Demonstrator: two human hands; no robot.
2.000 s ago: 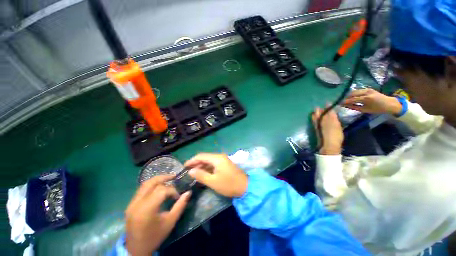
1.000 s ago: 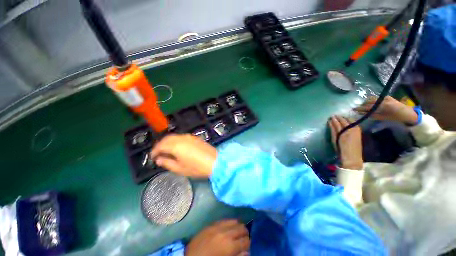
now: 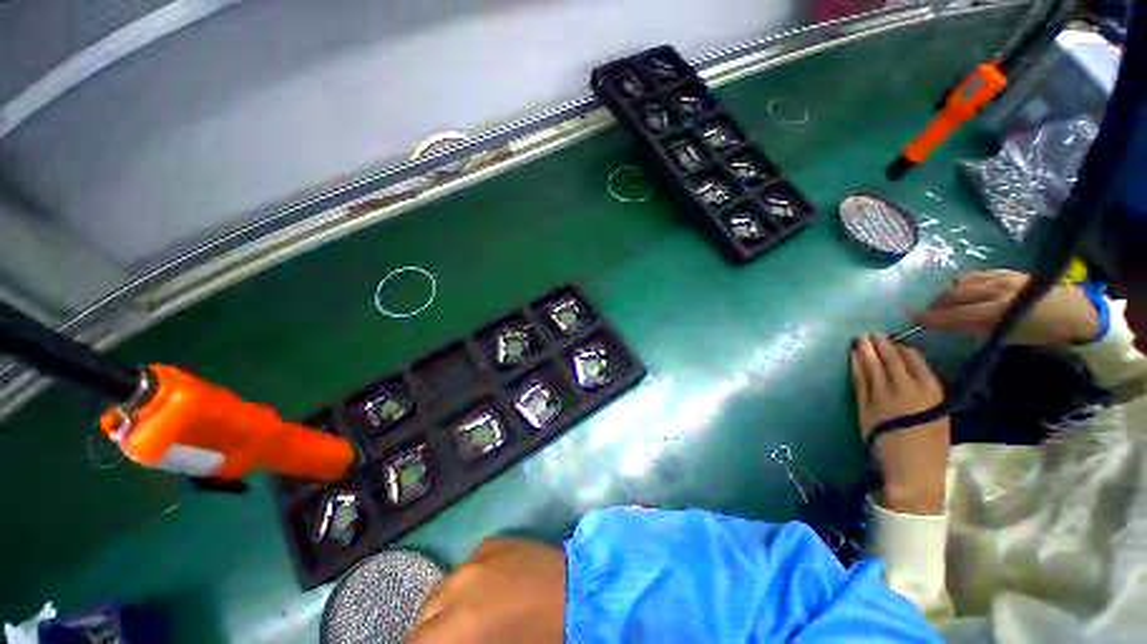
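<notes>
My right hand (image 3: 497, 594) is at the bottom edge beside the round speckled screw plate (image 3: 381, 601); its fingers are cut off or hidden, so I cannot tell if it holds anything. My left hand is out of the picture. A black blister tray (image 3: 459, 393) lies in front of me with silver-edged dark units in most pockets, including one (image 3: 337, 517) in the near left corner pocket. A back-row pocket is empty. The orange electric screwdriver (image 3: 239, 434) hangs tilted over the tray's left end and hides a pocket there.
A second filled black tray (image 3: 704, 157) lies farther back. To the right are another round dish (image 3: 878, 227), another orange screwdriver (image 3: 952, 117), white bits and a clear bag (image 3: 1034, 176). A neighbour's hands (image 3: 908, 384) rest near the bench edge. The dark blue bin (image 3: 94, 624) is cut off lower left.
My right hand has left the tray and moved down beside the plate. My left hand has gone out of view. The tray's near left pocket, empty two seconds ago, holds a unit. The screwdriver tilts more.
</notes>
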